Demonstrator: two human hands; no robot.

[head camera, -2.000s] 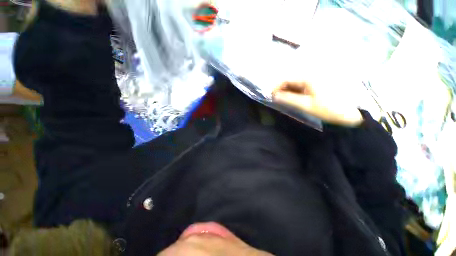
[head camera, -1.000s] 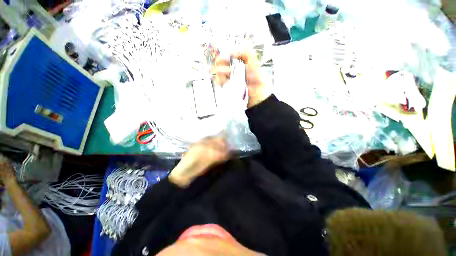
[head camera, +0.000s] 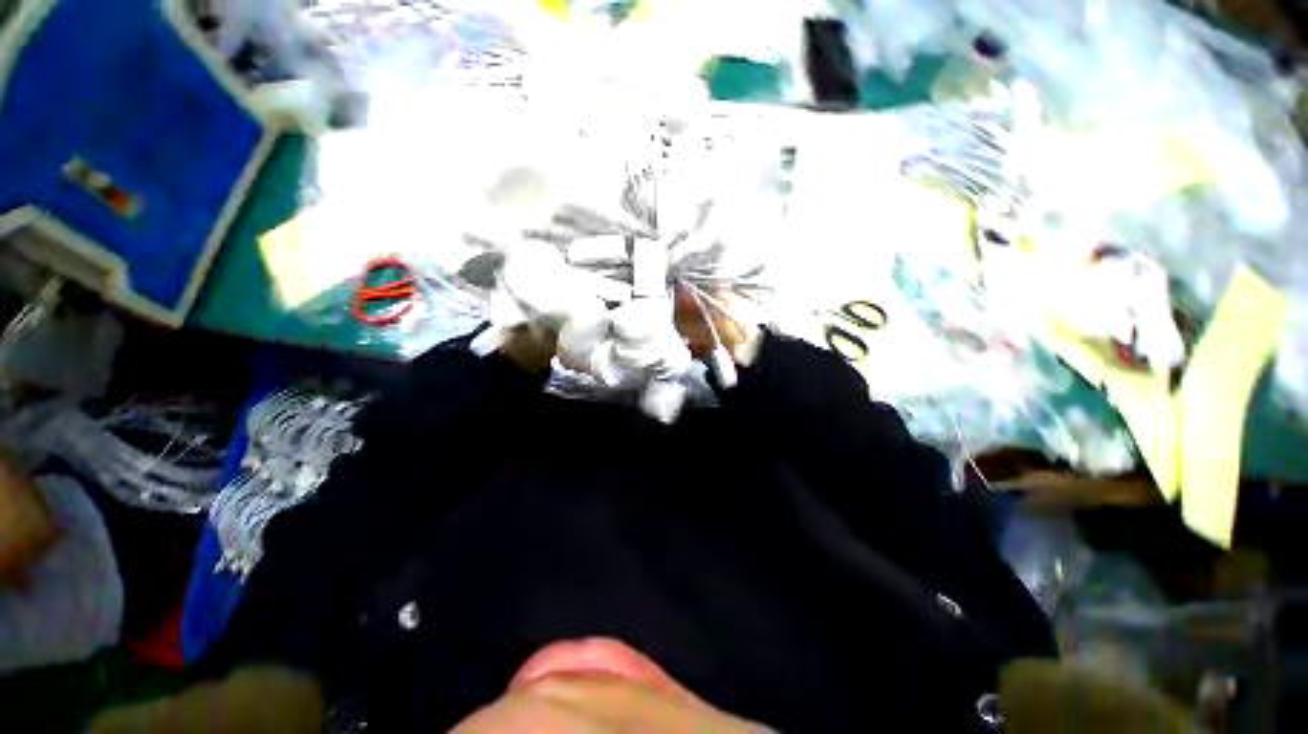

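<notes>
A thick bundle of cable assemblies (head camera: pixel 617 323) with white and grey ends is held close in front of my black jacket, at the bench edge. My left hand (head camera: pixel 528 349) is mostly hidden behind the left side of the bundle. My right hand (head camera: pixel 713 323) is around the right side of the bundle, with thin white leads sticking out past the fingers. The fingers of both hands are partly covered by the bundle.
Orange-red-handled scissors (head camera: pixel 383 293) lie at left, black-handled scissors (head camera: pixel 855 330) at right. A blue machine (head camera: pixel 108 136) stands at far left. A dark phone-like rectangle (head camera: pixel 829 62) lies at the back. Yellow strips (head camera: pixel 1222 416) hang at right. Coiled cables (head camera: pixel 287 466) fill a blue tray. Another person's arm (head camera: pixel 22 523) shows.
Both hands have come together at the bench edge and now hold a cable bundle. A second ago my right hand was farther out over the bench and my left hand was apart, blurred.
</notes>
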